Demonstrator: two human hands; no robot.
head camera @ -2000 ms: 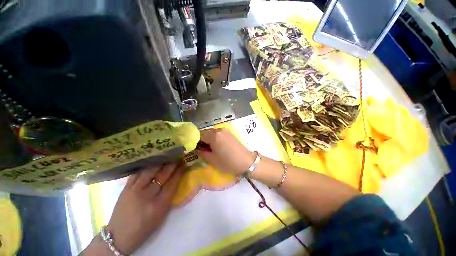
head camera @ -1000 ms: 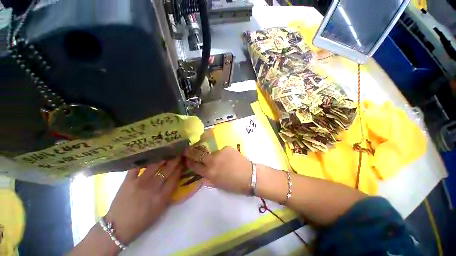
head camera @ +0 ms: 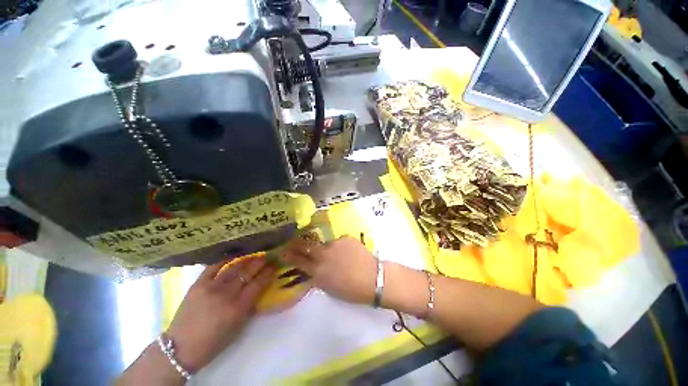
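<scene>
A yellow fabric panel [head camera: 275,298] lies on the white template [head camera: 332,335] on the machine bed, partly hidden by both hands and the machine head. My left hand [head camera: 225,300] lies flat on the panel's left side. My right hand [head camera: 339,270] is on the panel's upper right, fingertips pressed down by the machine head's lower edge. Dark pointed blades of thread snips [head camera: 290,279] stick out from under my right hand, between both hands. What lies under the right fingertips is hidden.
The sewing machine head [head camera: 143,143] with a taped note [head camera: 196,230] stands over the bed's left. A label bundle [head camera: 453,170] and yellow panel pile [head camera: 581,226] lie right, a screen [head camera: 534,56] behind them. Finished yellow panels [head camera: 29,332] lie far left.
The view has tilted up, showing more of the machine's top. My right hand has moved from the panel's upper edge down and closer to my left hand, and the snips blades now show.
</scene>
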